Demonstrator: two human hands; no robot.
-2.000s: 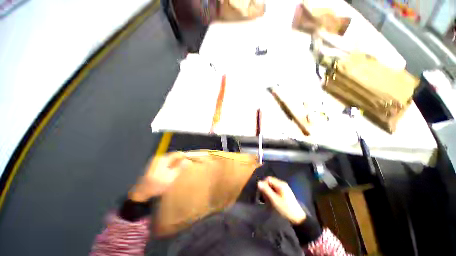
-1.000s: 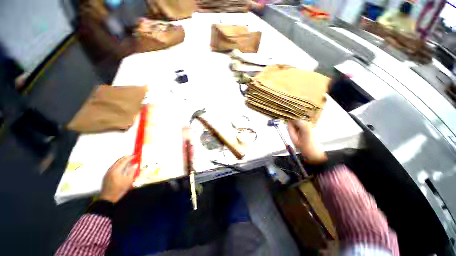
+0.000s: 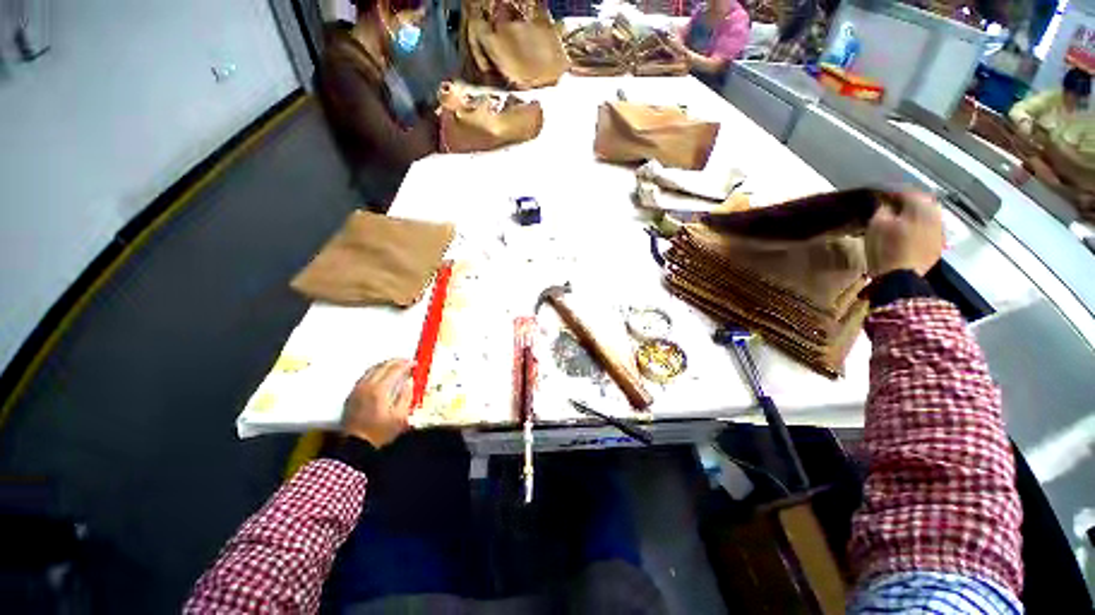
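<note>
My right hand (image 3: 907, 231) grips the corner of the top brown bag piece (image 3: 799, 216) and lifts its edge off the stacked bag pieces (image 3: 769, 300) at the table's right. My left hand (image 3: 380, 401) rests at the table's front edge, by the near end of the red tape strip (image 3: 431, 336); whether it holds the strip is unclear. One brown bag piece (image 3: 376, 260) lies flat at the table's left edge. The wooden-handled hammer (image 3: 600, 350), the bar anvil (image 3: 527, 421) and a dish of gold fittings (image 3: 660, 359) lie in the middle.
A black-handled hammer (image 3: 769, 402) hangs over the front edge. A thin dark tool (image 3: 611, 421) lies left of it. A small black block (image 3: 526, 210) stands farther back. A masked person (image 3: 366, 108) sits at the far left, beside more brown pieces (image 3: 490, 123). A cardboard box (image 3: 814, 559) is below right.
The bag piece from my lap now lies at the table's left. My right hand has moved from the stack's near side to its far right corner and raised the top piece. My left hand stays by the strip.
</note>
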